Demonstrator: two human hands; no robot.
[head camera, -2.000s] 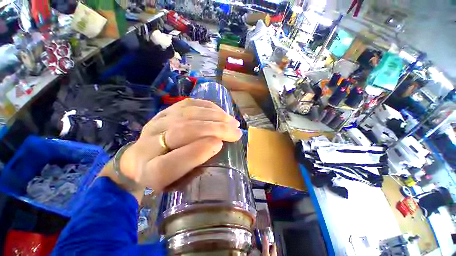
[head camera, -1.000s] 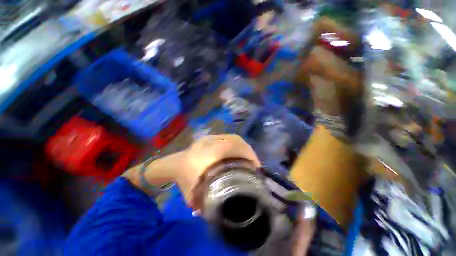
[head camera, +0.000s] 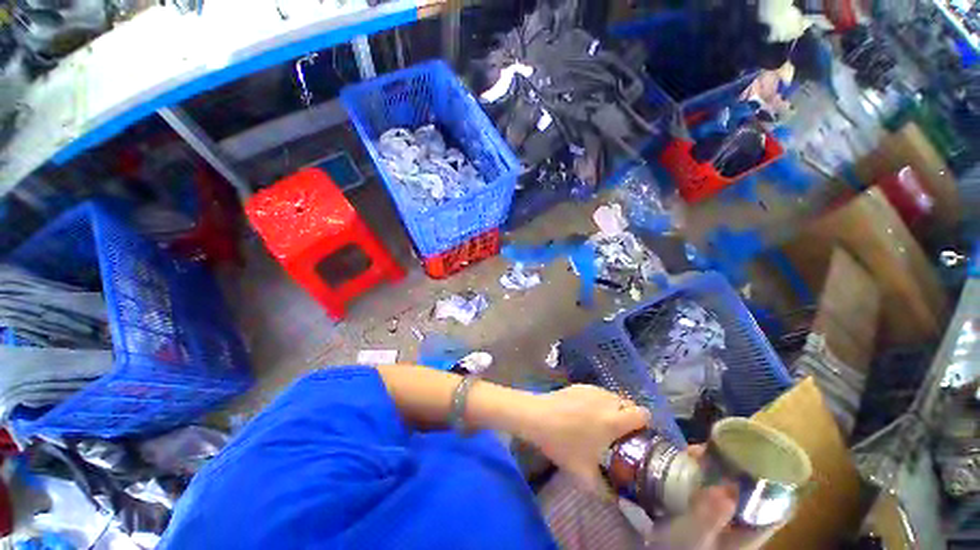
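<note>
My left hand (head camera: 586, 424), with a bracelet and a blue sleeve, grips a metallic flask (head camera: 645, 468) near the bottom centre. The flask is tilted, its neck end pointing right; much of its body is hidden. My right hand (head camera: 709, 518), partly blurred at the bottom edge, holds a shiny silver cup or lid (head camera: 765, 464) with a pale inside. The cup is right beside the flask's neck; I cannot tell whether they touch.
Blue crates with cloth stand at the left (head camera: 177, 322), upper centre (head camera: 457, 220) and below centre right (head camera: 752, 349). A red stool (head camera: 306, 220), a red crate (head camera: 699, 177), scraps on the floor, a dark cloth heap (head camera: 570, 91) and a tan board (head camera: 822, 462) are around.
The view has swung left and down onto the floor and crates. The flask has moved right and tilted towards the right, and the cup now shows clearly in my right hand.
</note>
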